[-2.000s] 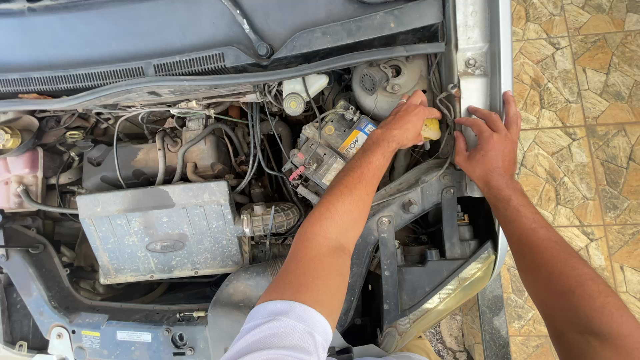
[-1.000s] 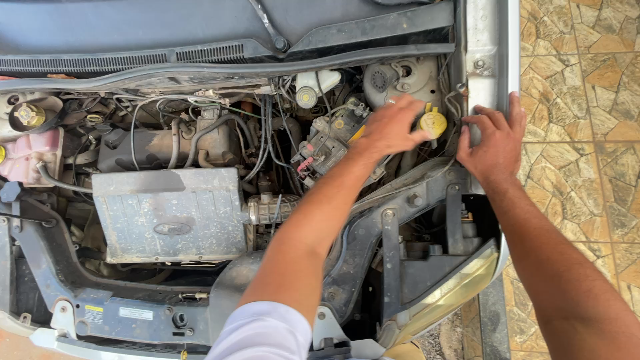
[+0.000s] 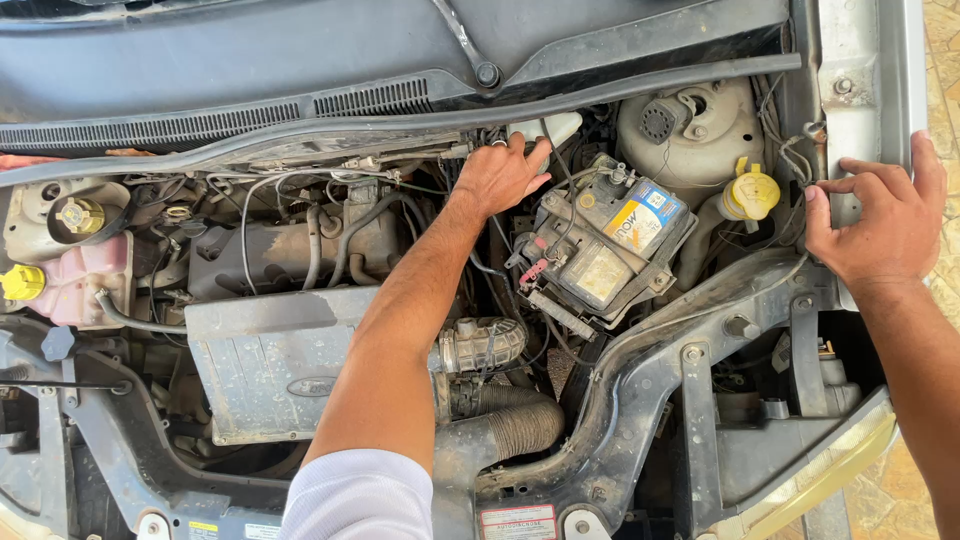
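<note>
Under the raised hood, my left hand [image 3: 504, 171] is on the brake fluid reservoir [image 3: 555, 129] near the firewall, its fingers curled around the cap, which they mostly cover. Resting on the fender edge [image 3: 874, 142] at the right is my right hand [image 3: 881, 214], fingers bent and spread, holding no object. Between the hands sits the car battery [image 3: 611, 240], with a cable and a red-pink terminal piece on it. The yellow washer fluid cap [image 3: 752, 193] is on its filler neck, left of my right hand.
A Ford air filter housing [image 3: 270, 367] and a ribbed intake hose [image 3: 525, 424] lie in front of the engine. The pink coolant reservoir [image 3: 86, 281] with its yellow cap is at the left. The strut tower [image 3: 690, 135], wiper arm [image 3: 465, 41] and headlight [image 3: 817, 472] border the bay.
My left hand has moved left from beside the yellow washer cap, across the battery, to the brake fluid reservoir. My right hand has stayed on the fender edge.
</note>
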